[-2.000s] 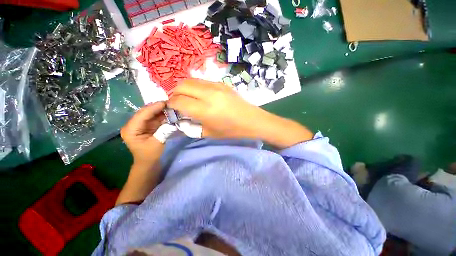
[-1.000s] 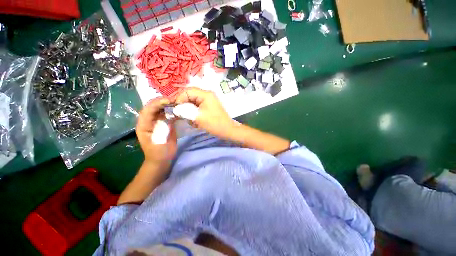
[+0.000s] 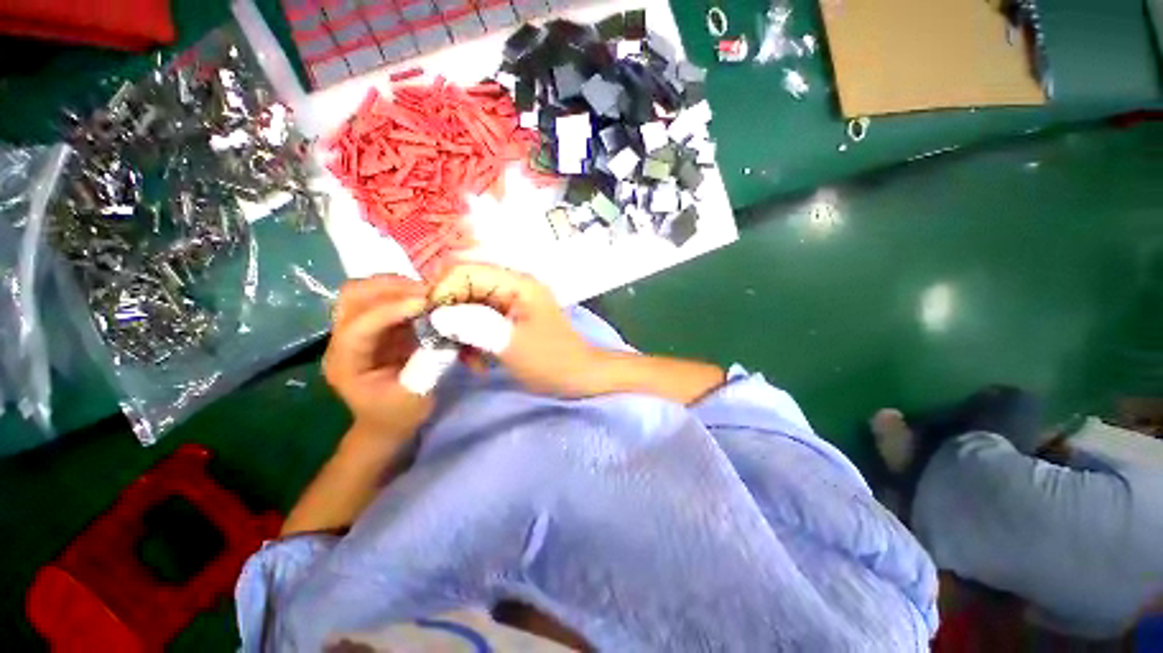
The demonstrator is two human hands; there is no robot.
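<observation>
My left hand point(image 3: 376, 347) and my right hand point(image 3: 523, 332) meet at the front edge of the white board point(image 3: 625, 271), both with white coverings on the thumbs. Between their fingertips they hold a small grey plate point(image 3: 427, 332), mostly hidden by the fingers. Red strips point(image 3: 421, 153) are piled on the board just beyond my hands. Small dark and pale square plates point(image 3: 612, 109) lie in a loose pile to their right. Shiny metal clips point(image 3: 153, 230) are heaped on clear plastic at the left.
A compartment tray of grey squares with red lines point(image 3: 383, 32) stands behind the piles. A red tray point(image 3: 89, 19) is at the far left corner. A cardboard sheet point(image 3: 931, 58) lies at the right. A red stool point(image 3: 140, 561) is below left. A person point(image 3: 1033, 510) is at lower right.
The view has shifted slightly, so the bench items sit further left. My hands stay together, with the fingers and thumbs repositioned around the small plate.
</observation>
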